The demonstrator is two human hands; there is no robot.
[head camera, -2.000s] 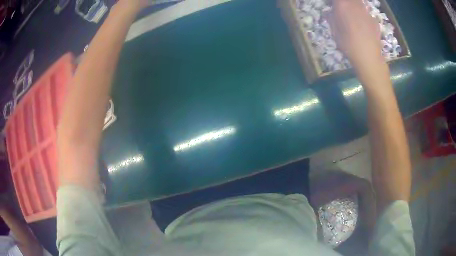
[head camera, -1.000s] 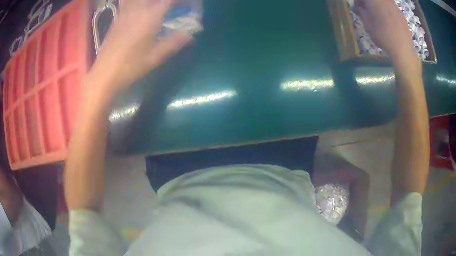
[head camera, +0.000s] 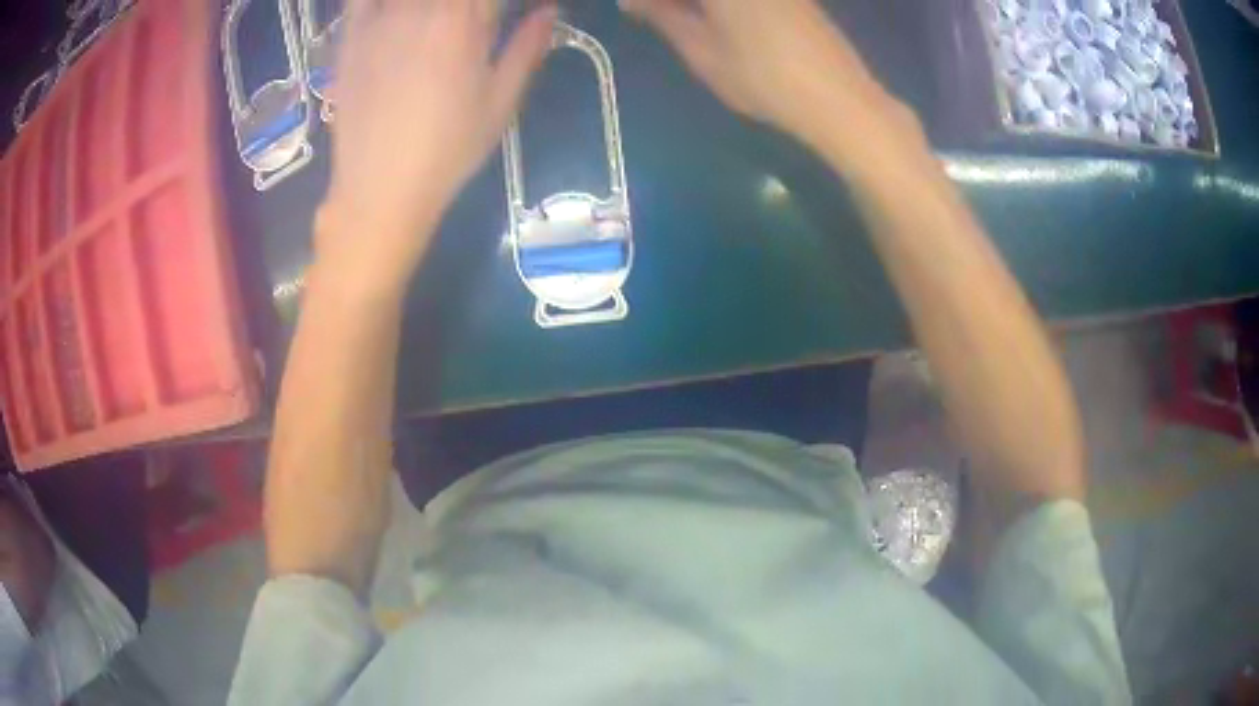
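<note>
A silver loop frame (head camera: 576, 228) lies flat on the green bench top, its round disc with a blue band and small foot loop toward me. My left hand (head camera: 421, 104) is at the frame's upper left, its thumb near the rounded top; its fingertips are cut off by the picture's top edge. My right hand (head camera: 753, 48) is just right of the frame's top, fingertips at the top edge. I cannot tell whether either hand holds a small piece or touches the frame.
More loop frames (head camera: 269, 124) lie left of my left hand. A red compartment tray (head camera: 124, 248) is at the left. A brown-edged box of white pieces (head camera: 1098, 69) is at the upper right. A shiny bundle (head camera: 911, 524) is below the table edge. Part of another person (head camera: 55, 593) shows at lower left.
My right hand has left the parts box and moved left to the frame's top. A loop frame now lies in front of me, beside my left hand, where the bench showed bare.
</note>
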